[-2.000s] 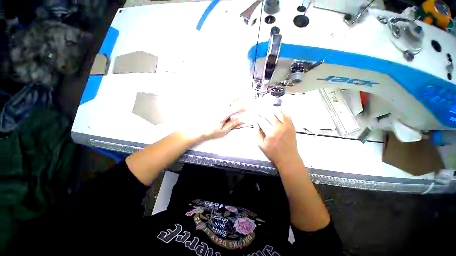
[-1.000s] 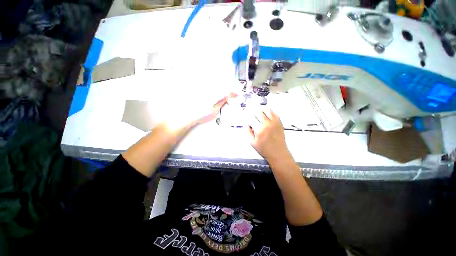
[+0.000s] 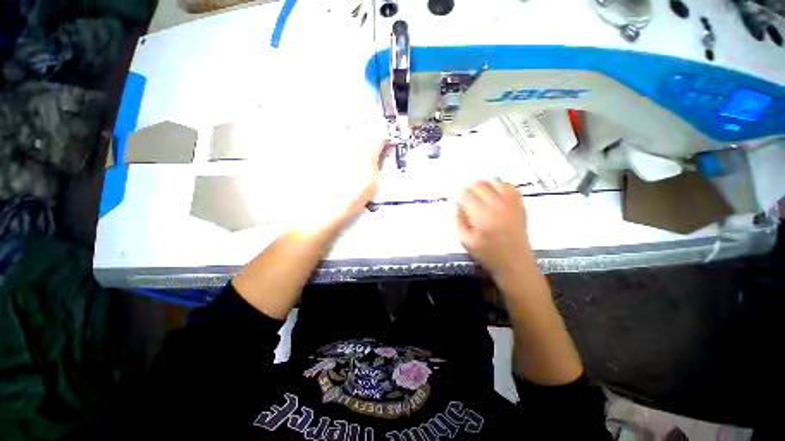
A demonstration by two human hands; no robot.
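My left hand [image 3: 357, 185] lies on the table just left of the needle area, partly washed out by glare; whether it holds a piece cannot be seen. My right hand [image 3: 492, 215] is right of the needle area near the front edge, with fingers curled; nothing clear shows in it. The presser foot and needle [image 3: 401, 151] stand above the bed beside my left fingertips. Tan-grey cut pieces lie flat at the left: a pointed one [image 3: 162, 143], a smaller pale one [image 3: 225, 141] and an angled one [image 3: 222, 203].
The white and blue JACK machine head [image 3: 538, 86] spans the right. Under its arm lie a printed white strip [image 3: 538, 148] and small scraps. A brown stack [image 3: 676, 202] sits at the right table edge. Blue tape [image 3: 129, 103] marks the left end. Dark cloth heaps [image 3: 52, 121] stand beyond it.
My right hand has moved right, away from the needle, and its fingers have curled. My left hand stays by the needle. The view has shifted, and a small pale piece shows more clearly at the left.
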